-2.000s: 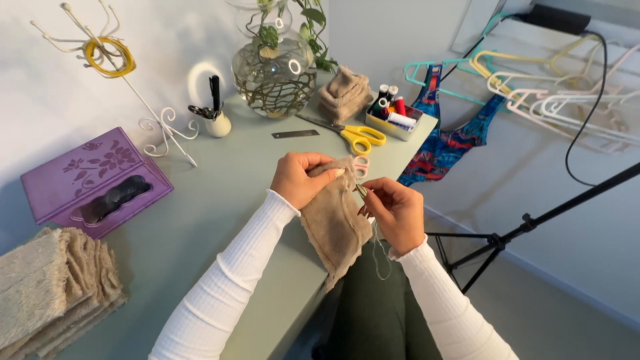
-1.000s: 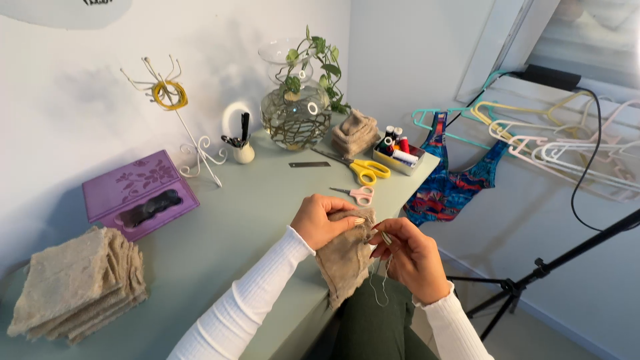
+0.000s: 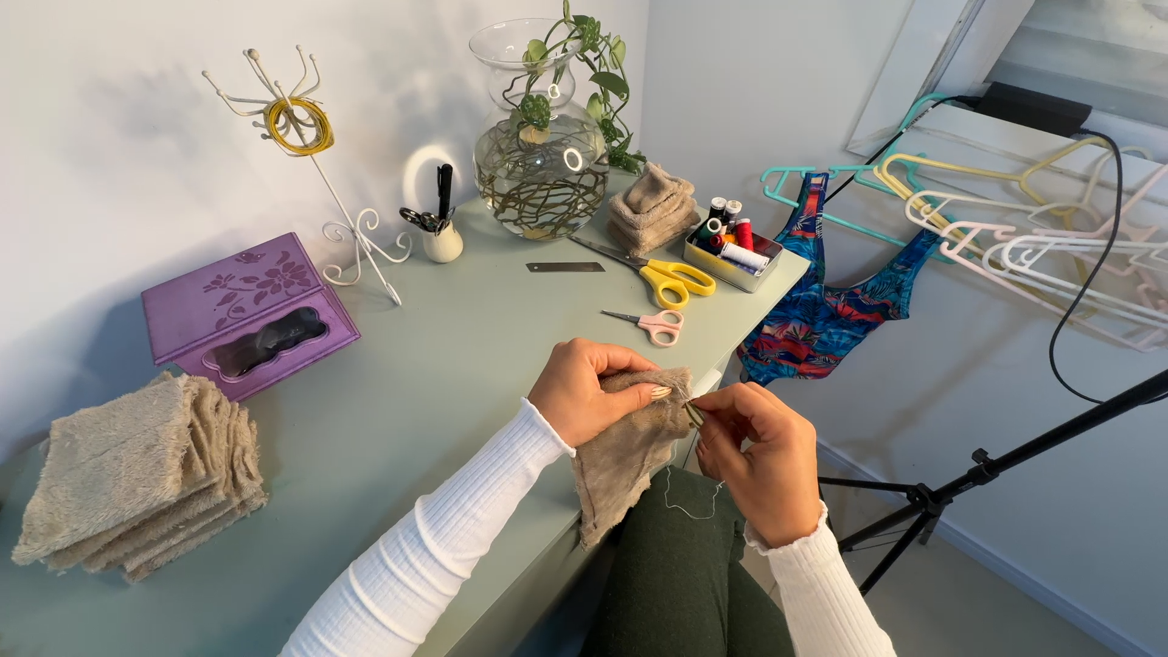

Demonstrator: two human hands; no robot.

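Observation:
My left hand [image 3: 593,392] pinches the upper edge of a beige fleecy cloth [image 3: 620,465], which hangs down over the front edge of the desk. At the cloth's upper right corner my right hand [image 3: 762,456] has its thumb and index finger closed together; a needle is too small to make out there. A pale thread [image 3: 680,506] loops below the right fingers, above my dark trousers. Small pink-handled scissors [image 3: 659,328] lie just beyond the left hand, and larger yellow-handled scissors [image 3: 677,281] lie behind them.
A tin of thread spools [image 3: 735,255] and folded cloths [image 3: 652,210] stand at the back right, beside a glass vase [image 3: 540,173]. A metal blade [image 3: 566,267] lies nearby. At left are a purple box [image 3: 246,292] and stacked cloths [image 3: 119,465]. A black tripod [image 3: 931,497] stands at right.
The view has shifted. Both hands stay at the cloth's upper edge, and the right fingers have come in close against its corner. The small scissors show more clearly beyond the left hand than in the earliest frame.

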